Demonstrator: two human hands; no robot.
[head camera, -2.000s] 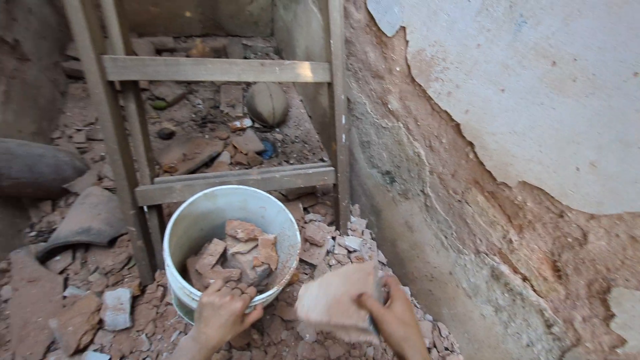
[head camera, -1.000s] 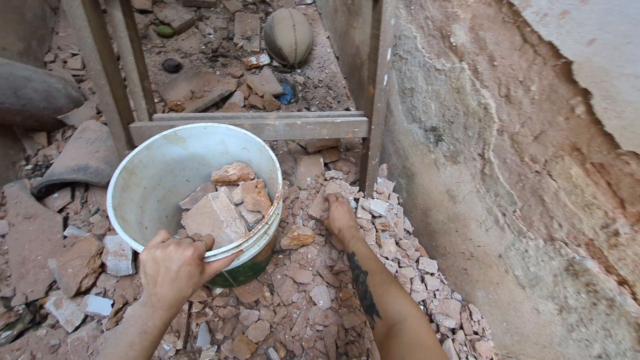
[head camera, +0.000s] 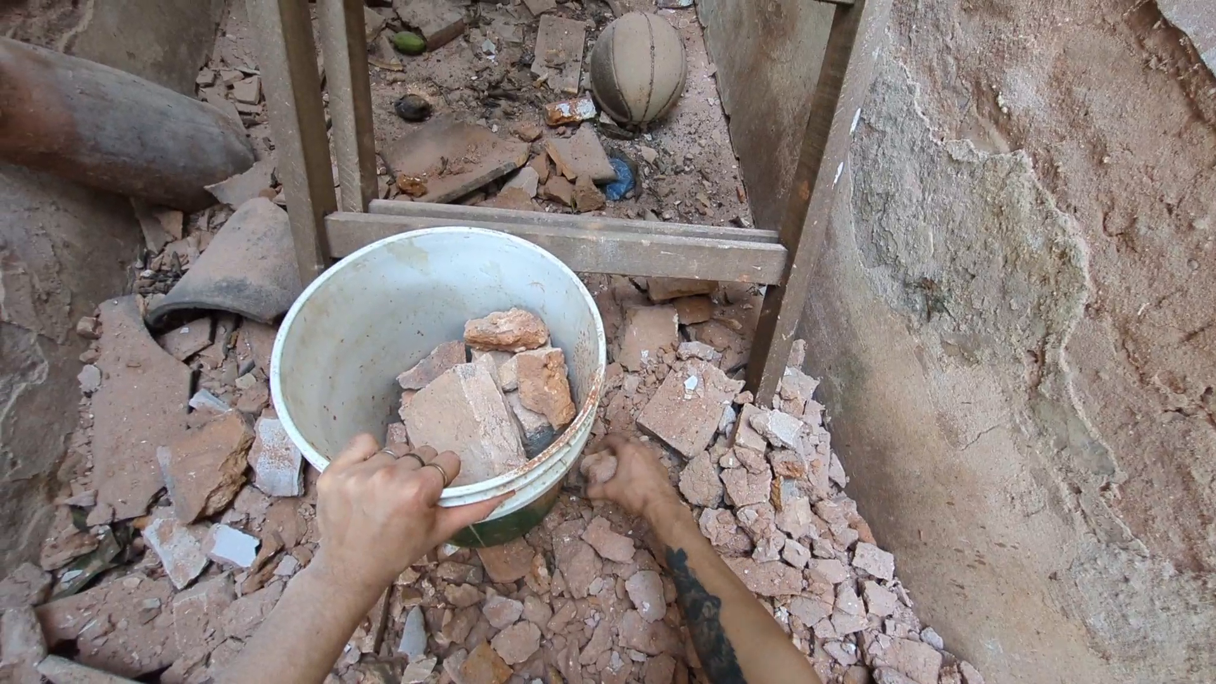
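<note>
A white plastic bucket (head camera: 351, 313) with a green lower part leans toward me, several chunks of broken brick and plaster (head camera: 465, 418) inside. My left hand (head camera: 389, 499) grips its near rim, fingers over the edge. Just right of the bucket, my right hand (head camera: 622, 473) is down at the rubble, its fingers curled around what looks like a small chunk, mostly hidden by the hand. A flat broken slab (head camera: 689, 407) lies beyond my right hand.
Behind the bucket stands a wooden ladder (head camera: 570, 249). A worn ball (head camera: 638, 68) lies beyond it. Curved roof tile (head camera: 233, 261) and a thick round pipe or log (head camera: 114, 123) are at left. A crumbling plaster wall (head camera: 950, 399) borders the right; loose rubble (head camera: 570, 589) covers the ground.
The flat piece my right hand held two seconds ago has left it, and a similar piece now lies in the bucket. My right hand has gone down to the rubble and moved toward the bucket's side.
</note>
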